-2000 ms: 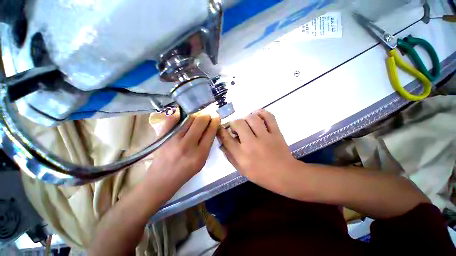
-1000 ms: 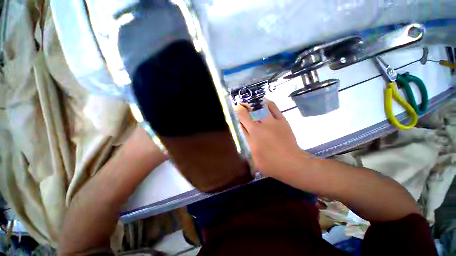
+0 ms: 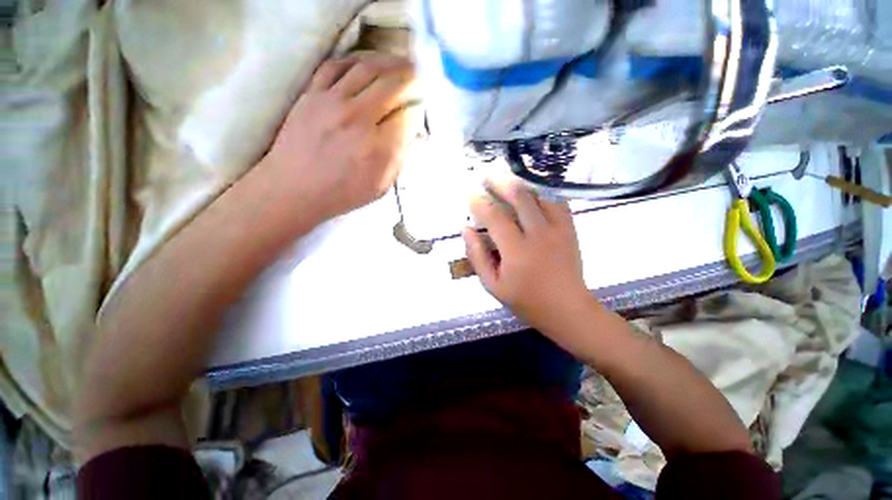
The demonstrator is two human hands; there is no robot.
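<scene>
Beige cloth hangs and lies in folds on the left and reaches up beside the machine. My left hand is at the cloth's right edge, fingers curled; glare hides whether it grips the cloth. My right hand is over the white table just below the sewing machine head, fingers bent; what is under its fingertips is hidden. The needle area is covered by the machine's shiny guard and glare. A small brown piece shows beside my right hand's fingers.
Scissors with yellow and green handles lie on the table at right. A tool with an orange-brown handle lies beyond them. A grey measuring tape runs along the table's front edge. A loose beige heap is below the edge at right.
My left hand has come out from behind the machine head and is farther up and left, by the cloth. The view has shifted; my right hand remains near the needle area.
</scene>
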